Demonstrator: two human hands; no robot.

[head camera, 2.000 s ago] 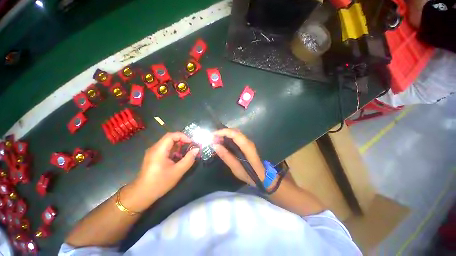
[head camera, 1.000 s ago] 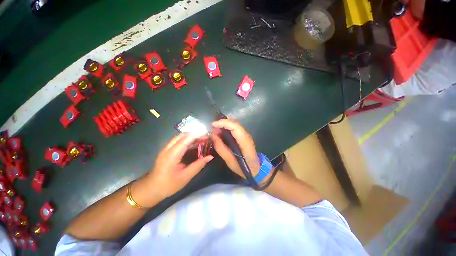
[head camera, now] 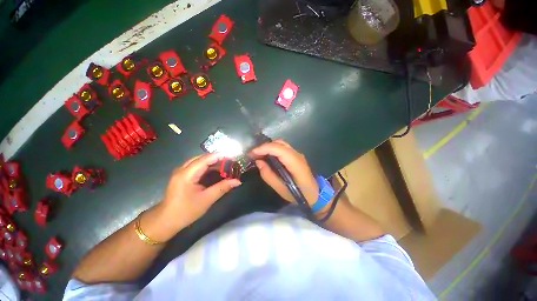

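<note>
My left hand (head camera: 194,181) holds a red module (head camera: 226,168) between thumb and fingers, beside a small circuit board (head camera: 242,164). My right hand (head camera: 287,167) holds the black soldering iron (head camera: 285,176), its thin tip pointing up and away over the bench, clear of the module. My right fingertips are at the board's right edge; whether they grip it I cannot tell. A small dark unit with a glaring white face (head camera: 219,143) lies just beyond my left fingertips. Many loose red modules (head camera: 201,82) and a stacked ridged row of red modules (head camera: 128,136) lie to the left.
A pale strip (head camera: 175,128) and a pink-red piece (head camera: 287,94) lie on the green bench (head camera: 330,126). At the far right are a dark mat (head camera: 306,44), a round tub (head camera: 373,20) and a yellow-topped black box (head camera: 430,7). An open cardboard box (head camera: 377,188) stands right.
The red module and board are now apart from the glaring unit, which lies beyond my hands. The view has shifted, so the bench items appear further up and left.
</note>
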